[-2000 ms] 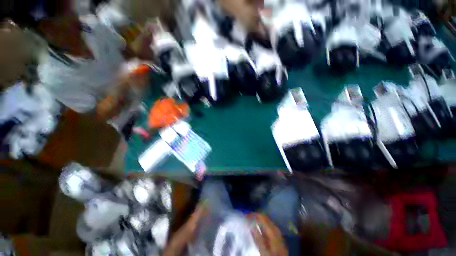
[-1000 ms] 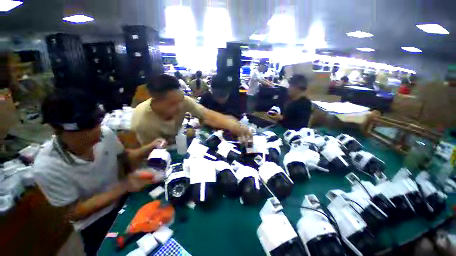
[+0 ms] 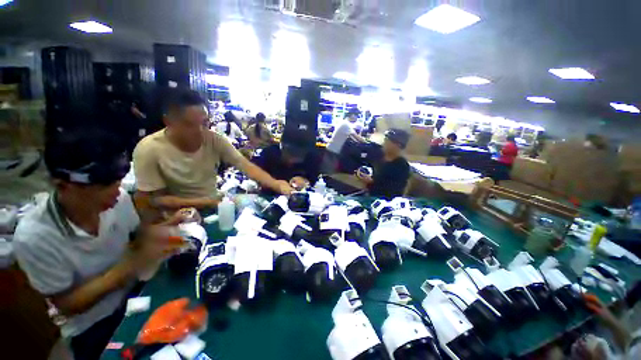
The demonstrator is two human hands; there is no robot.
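Neither of my hands is in view. Nearest in front of me on the green table (image 3: 263, 336), a row of white dome cameras with black lower heads (image 3: 355, 336) runs along the near edge to the right, with square bracket ends up and thin black cables. A second group of cameras (image 3: 320, 271) stands behind it. At the near left lie a crumpled orange bag (image 3: 172, 321) and small white blocks (image 3: 190, 346); the sticker sheet is nearly all cut off by the lower edge.
A person in a white shirt (image 3: 84, 242) works at the left with a camera. A person in a beige shirt (image 3: 186, 165) reaches over the table. Others sit behind. A translucent bottle (image 3: 225, 214) stands among them. Another person's hand (image 3: 596, 304) is at the far right. A wooden frame (image 3: 527, 207) lies at the back right.
The view has risen from my lap and the near table to the hall, then turned a little right. My hands, seen low in the earliest frame with a hazy bagged item, have left the picture.
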